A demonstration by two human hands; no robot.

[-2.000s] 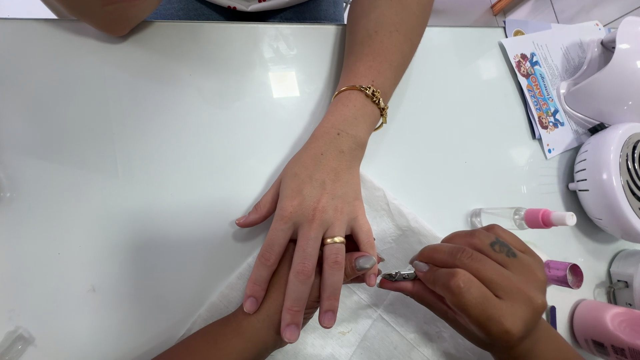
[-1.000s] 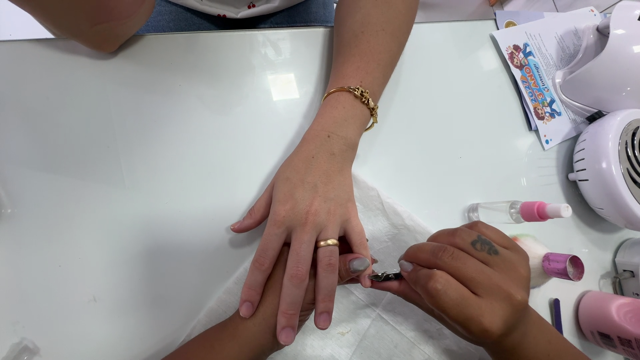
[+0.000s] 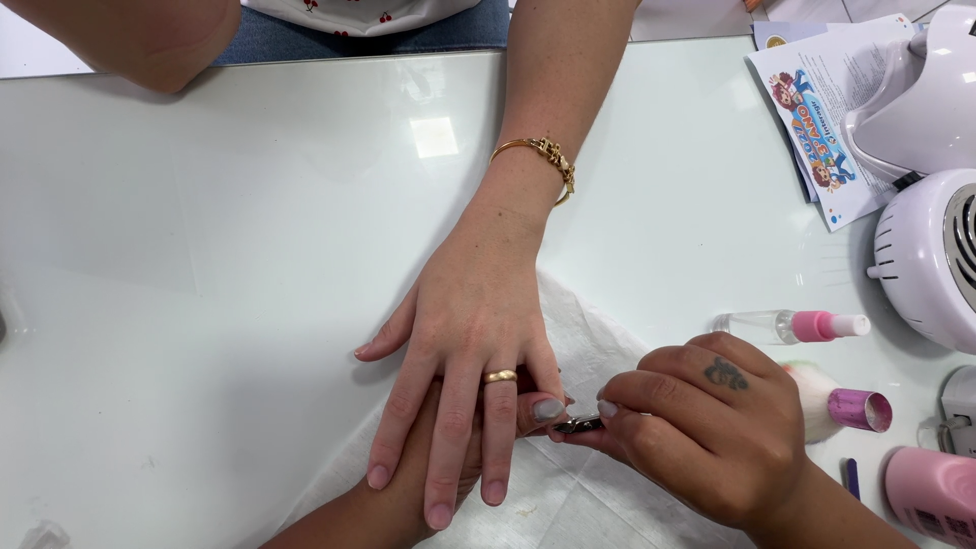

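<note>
Another person's hand [image 3: 480,328], with a gold ring [image 3: 500,376] and a gold bracelet [image 3: 545,152], lies palm down with fingers spread. Partly hidden beneath it, my left hand [image 3: 465,450] grips its little finger, my grey-nailed thumb beside that fingertip. From the right, my right hand [image 3: 709,419] holds small metal cuticle nippers [image 3: 577,424], their jaws at the little fingertip. How far the jaws are apart cannot be told. A white disposable cloth [image 3: 587,488] lies under the hands on the glossy white table [image 3: 229,229].
Right of my right hand are a clear spray bottle [image 3: 762,326], a brush with a purple handle [image 3: 860,409], a dark nail file [image 3: 852,478] and a pink bottle [image 3: 926,488]. Printed papers [image 3: 831,130] and a white rounded device [image 3: 926,255] occupy the upper right.
My right hand with the nippers has shifted slightly around the little fingertip, and the tool's angle has changed. The brush beside my right hand is more exposed than two seconds ago.
</note>
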